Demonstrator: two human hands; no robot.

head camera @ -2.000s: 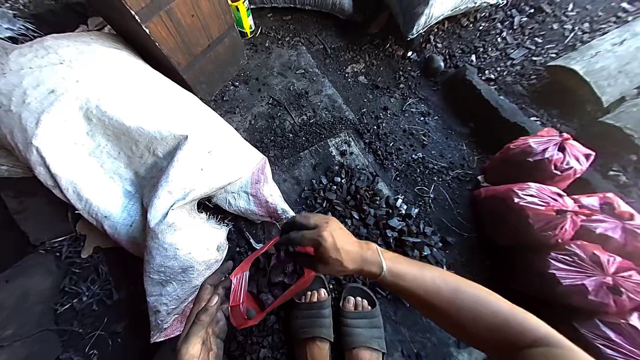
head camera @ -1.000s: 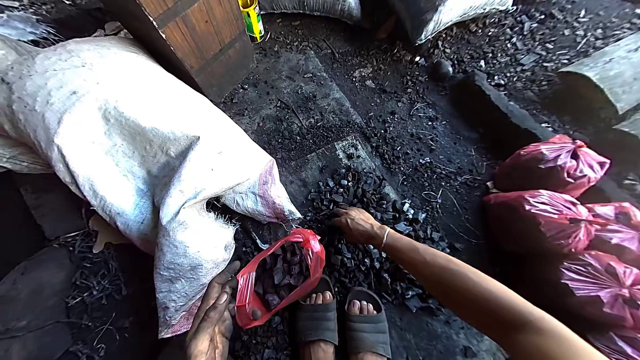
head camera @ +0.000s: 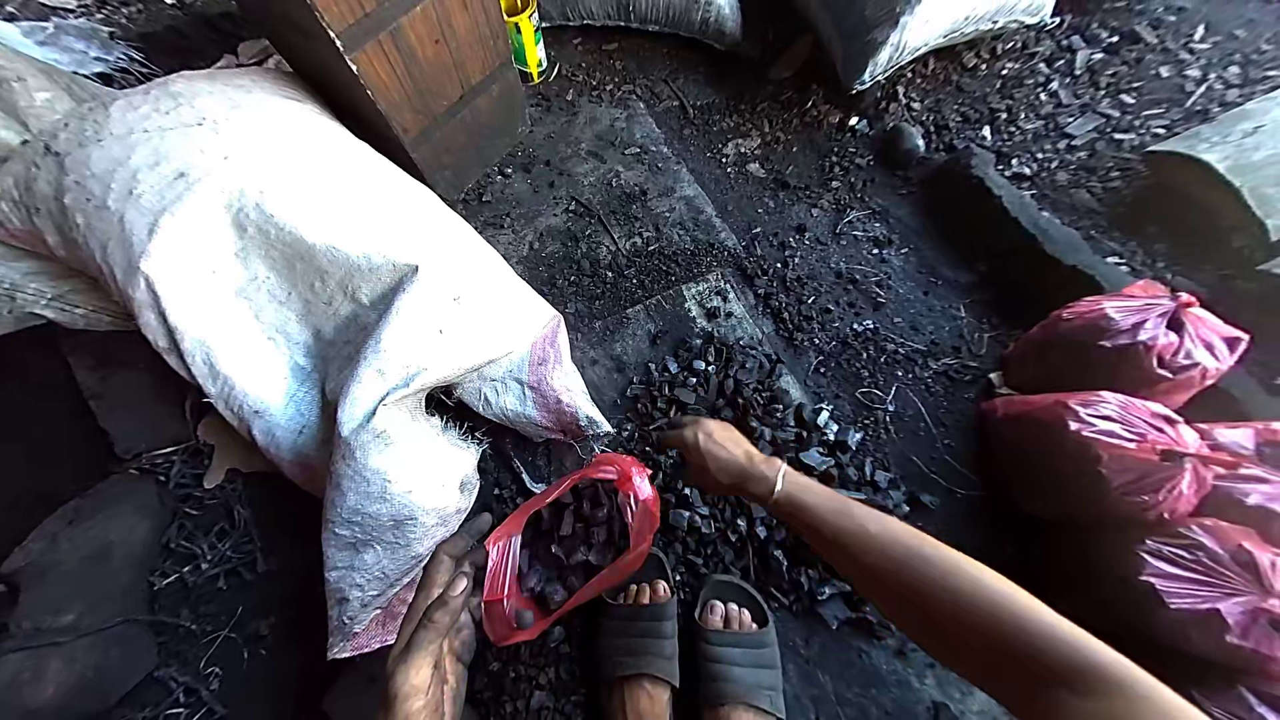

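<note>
My left hand (head camera: 440, 615), blackened with dust, holds the rim of an open red plastic bag (head camera: 508, 575) at its left side. Inside the bag lie charcoal pieces (head camera: 572, 530). My right hand (head camera: 712, 455), with a thin band at the wrist, reaches into the heap of charcoal (head camera: 740, 540) to the right of the bag; its fingertips are partly hidden, so I cannot tell what they grasp. A large white woven sack (head camera: 260, 250) lies at the left, its frayed mouth close to the bag and the heap.
Several tied red plastic bags (head camera: 1110, 450) stand at the right. A dark block (head camera: 1020, 225) and a pale cylindrical piece (head camera: 1225, 160) lie behind them. A wooden box (head camera: 430, 70) and a yellow-green can (head camera: 524, 40) are at the top. My sandalled feet (head camera: 690, 640) are below the heap.
My right hand has moved from the red bag's rim, where it was two seconds ago, to the charcoal heap at the right. My left hand has stayed at the bag.
</note>
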